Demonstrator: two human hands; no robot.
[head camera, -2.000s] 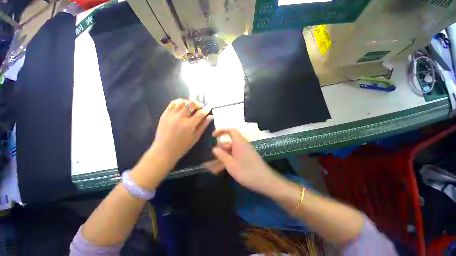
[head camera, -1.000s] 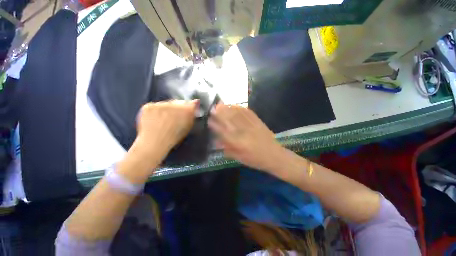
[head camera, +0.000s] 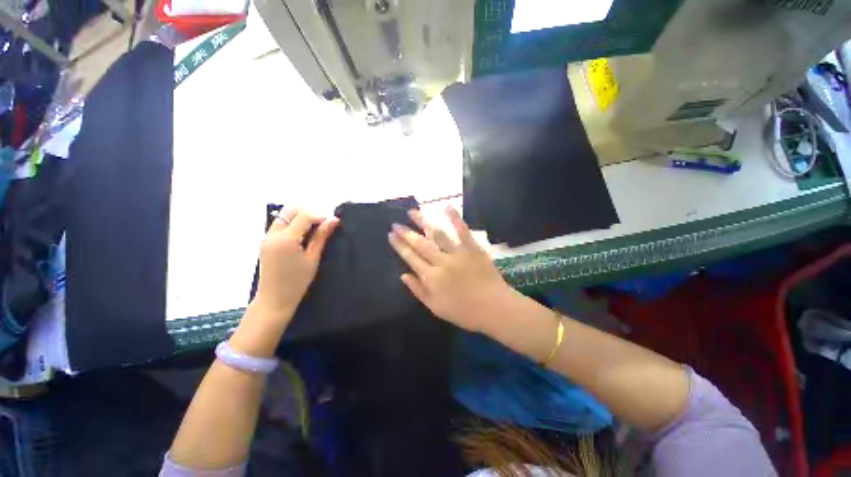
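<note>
A black garment panel (head camera: 359, 270) lies over the table's front edge and hangs down below it. Its short far edge sits in front of the needle area, apart from it. My left hand (head camera: 292, 256) pinches the panel's left part between thumb and fingers. My right hand (head camera: 457, 270) lies on its right side with fingers spread. The cream sewing machine head (head camera: 401, 47) stands beyond, with glare at the presser foot. Small black cut pieces (head camera: 532, 158) lie right of the needle. Long black cut pieces (head camera: 121, 214) lie at the left table edge.
A green-and-blue tool (head camera: 704, 162) and a coiled pale cable (head camera: 793, 140) lie on the right of the table. A red basket (head camera: 788, 373) stands lower right. A blue crumpled bag (head camera: 532, 387) is below the table.
The panel has moved off the area left of the needle towards me and now hangs over the front edge. My left hand has moved slightly left, and my right hand's fingers have spread.
</note>
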